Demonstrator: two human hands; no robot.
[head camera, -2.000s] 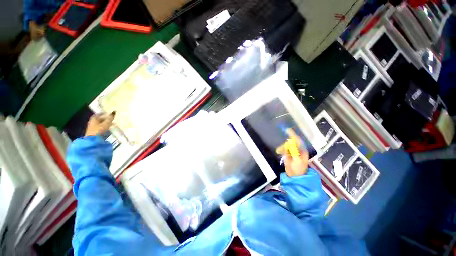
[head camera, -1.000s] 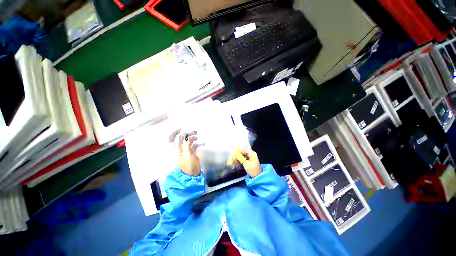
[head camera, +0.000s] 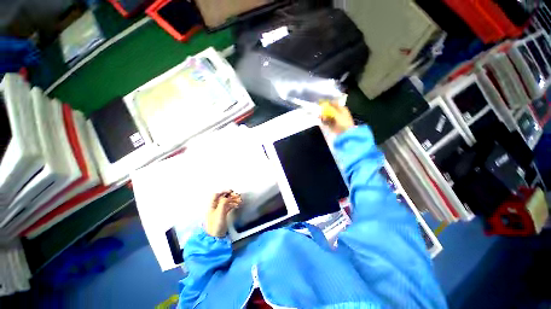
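Observation:
A white three-window tray (head camera: 154, 232) lies in front of me. Its right window shows a bare flat black panel (head camera: 309, 169). A pale sheet or film with strong glare (head camera: 211, 163) covers much of its left and middle windows. My left hand (head camera: 222, 210) is over the middle of the tray, fingers curled; whether it grips the sheet cannot be told. My right hand (head camera: 336, 116), with yellow finger cots, is at the tray's far right corner, shut on clear film (head camera: 290, 84) that trails left over a black object.
A pale sheet stack (head camera: 181, 99) lies beyond the tray, on trays. Stacked white and red trays (head camera: 57, 151) stand at left. More stacked trays (head camera: 423, 172) stand at right. A black bulky unit (head camera: 308, 45) and a red frame (head camera: 175, 21) are at the back.
My right hand has moved from over the tray to its far right corner, drawing clear film along. My left hand has shifted slightly towards me. The right window's panel stays uncovered.

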